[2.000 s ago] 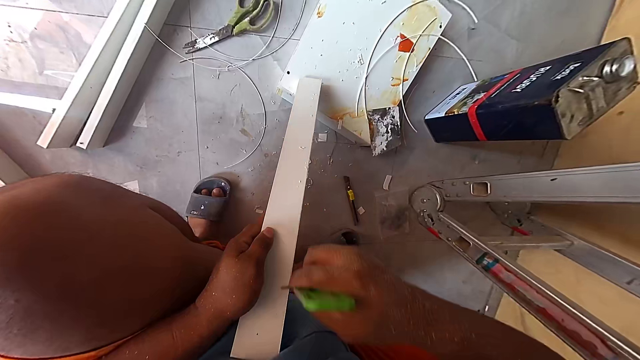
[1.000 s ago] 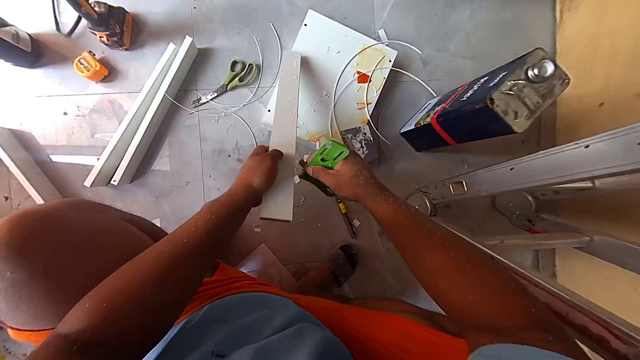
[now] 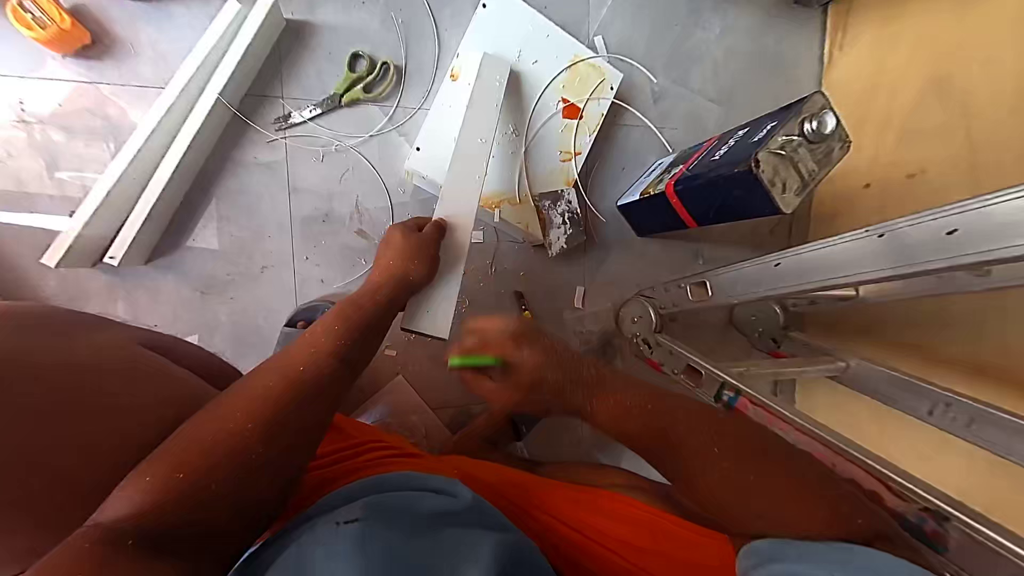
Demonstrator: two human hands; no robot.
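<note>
My left hand (image 3: 410,254) grips the left edge of a long white board (image 3: 462,184), tilted up to the right. The board's far end lies over a stained white panel (image 3: 528,48). My right hand (image 3: 508,360), blurred, is closed around a green-handled tool (image 3: 474,362) just right of the board's near end; the tool's working part cannot be made out. Beyond my right hand a slim dark tool with a yellow band (image 3: 522,304) lies on the floor. A scraper-like plate with white residue (image 3: 562,222) rests at the panel's near corner.
Green-handled scissors (image 3: 362,80) and thin white strips lie left of the panel. Two white profiles (image 3: 184,120) and an orange tape measure (image 3: 50,26) are farther left. A dark blue metal can (image 3: 720,172) and a folding aluminium ladder (image 3: 848,260) stand at right.
Since one second ago, my right hand with the green tool has moved from beside the board to its near end. My left hand still holds the board's left edge.
</note>
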